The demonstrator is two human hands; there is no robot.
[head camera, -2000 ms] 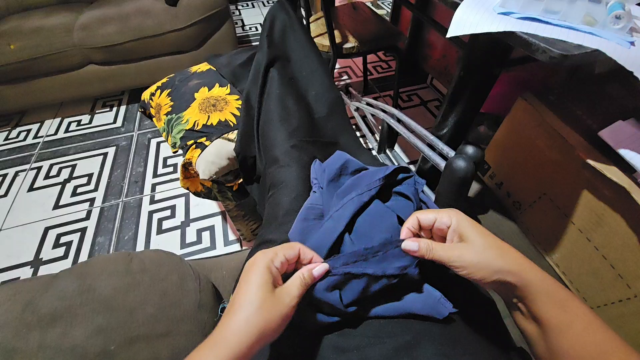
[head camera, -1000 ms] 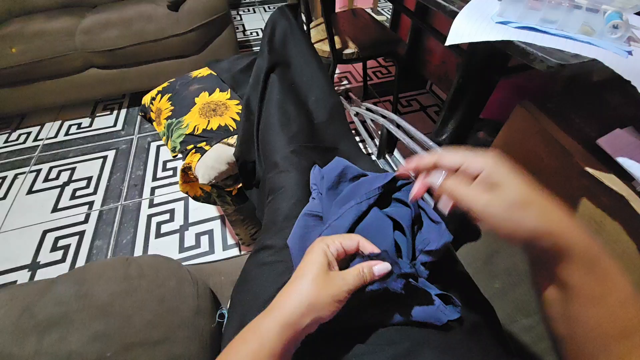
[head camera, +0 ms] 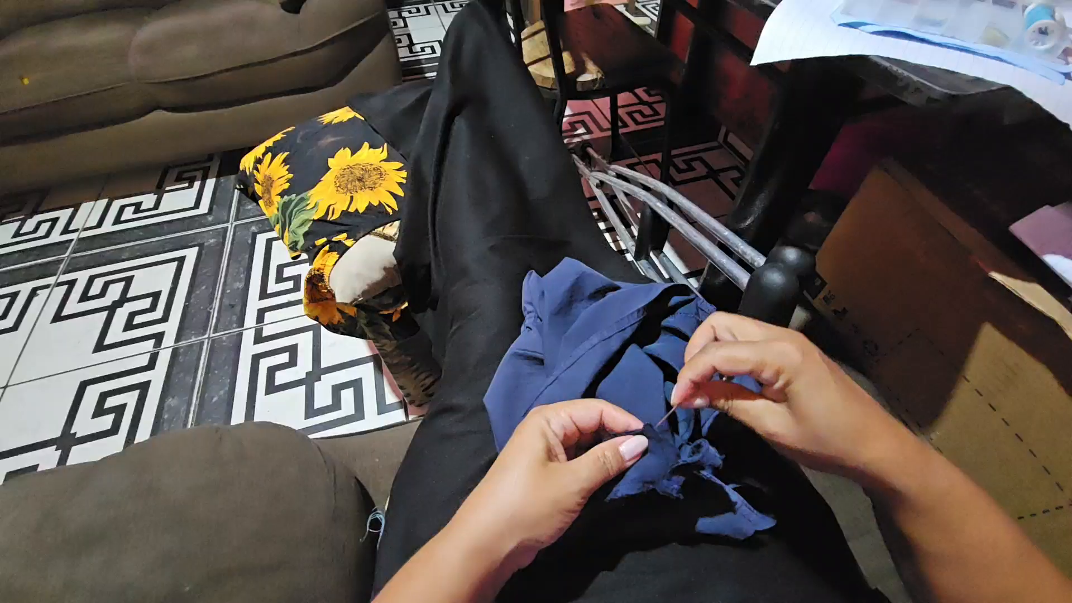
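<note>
Dark blue fabric (head camera: 578, 335) with frayed lower edges lies bunched over my lap, on black cloth (head camera: 502, 209). My left hand (head camera: 569, 461) pinches a fold of it between thumb and index finger. Just to the right and slightly higher, my right hand (head camera: 745, 385) holds a thin sewing needle (head camera: 666, 415) between its fingertips, slanting down toward the pinched fold. Whether the point is in the cloth cannot be made out, and no thread can be told apart.
A brown sofa armrest (head camera: 184, 511) stands at the lower left. Crutch-like metal tubes (head camera: 670, 209) lie right of my legs, beside a cardboard box (head camera: 938, 352). Upper right, a table holds paper (head camera: 804, 33) and a thread spool (head camera: 1041, 25). Sunflower-print fabric (head camera: 352, 180) is at the left.
My right hand first let go of the blue fabric and was blurred above it; now it is back close to my left hand with the needle in its fingertips. My left hand still pinches the fabric.
</note>
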